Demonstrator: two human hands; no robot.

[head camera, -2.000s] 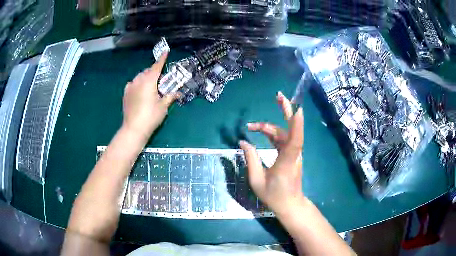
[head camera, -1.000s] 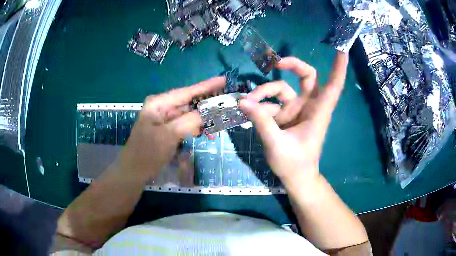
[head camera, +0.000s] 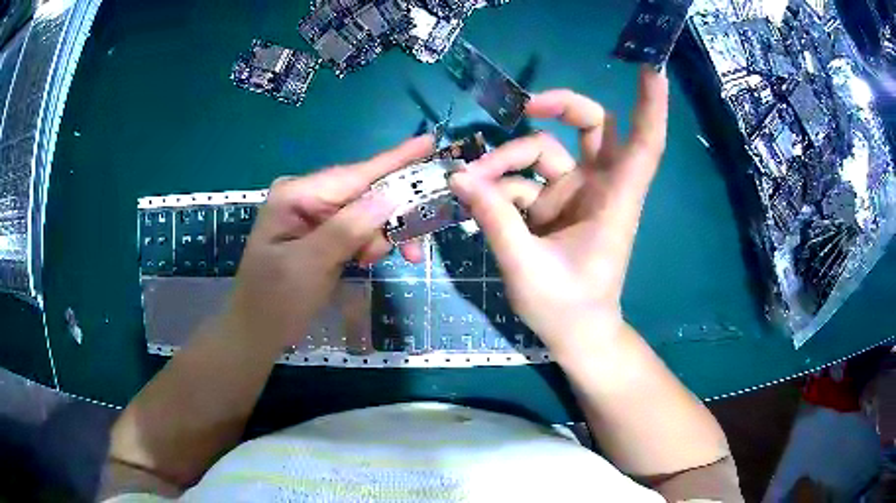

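A small circuit board point(head camera: 422, 201), silver with dark cutouts, is held between both hands, its pale face up. My left hand point(head camera: 319, 221) grips its left end. My right hand point(head camera: 560, 211) pinches its right end with thumb and finger. A dark film piece point(head camera: 652, 27) is on the tip of a raised right finger. Another thin translucent film piece point(head camera: 488, 86) extends from another right fingertip. A small dark piece point(head camera: 444, 126) stands at my left fingertip; I cannot tell what it is. The die-cut film sheet point(head camera: 196, 251) lies under my hands, partly hidden by them.
A jumbled board pile point(head camera: 364, 34) lies at the far side, with a single board point(head camera: 275, 72) left of it. A clear plastic bag of boards point(head camera: 801, 147) is at the right. A spare sheet stack point(head camera: 39, 128) is far left. The green bench's near edge curves below.
Since one second ago, the board is tilted a little differently between my hands, and both hands sit slightly further left in view. The film on the raised right finger now shows its flat face more.
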